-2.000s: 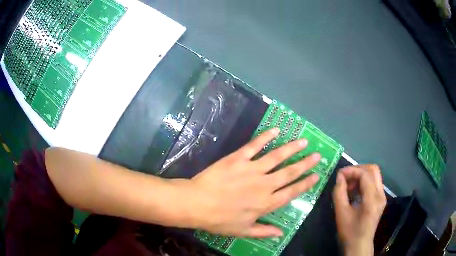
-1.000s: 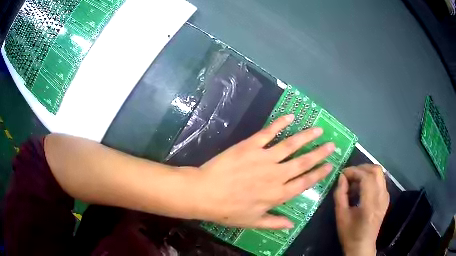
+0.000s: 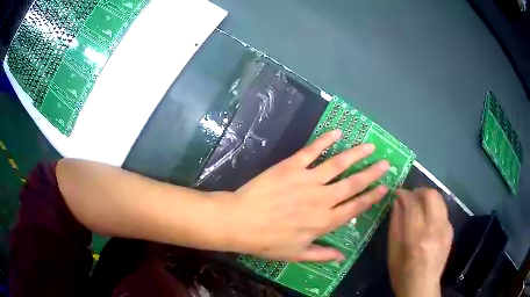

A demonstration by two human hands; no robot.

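Observation:
A green PCB panel (image 3: 390, 152) lies on the black mat (image 3: 363, 272) in front of me. My left hand (image 3: 296, 209) is bare and lies flat across the panel with its fingers spread, covering much of its middle. My right hand (image 3: 421, 232) is bare and blurred, at the panel's right edge. Its fingers are bent together with the thumb near the board's edge. Whether its fingertips pinch a small component cannot be seen.
Green panels (image 3: 67, 104) lie on a white sheet (image 3: 148, 69) at left. Wrinkled clear film (image 3: 250, 116) lies left of my panel. A black bin (image 3: 479, 249) stands at right. Another PCB panel (image 3: 501, 142) lies on the grey-green surface (image 3: 372, 52) beyond.
The panel on the far surface has moved up in view. My right hand has turned slightly, its finger gap now hidden. My left hand stays flat on the board; the view has shifted slightly.

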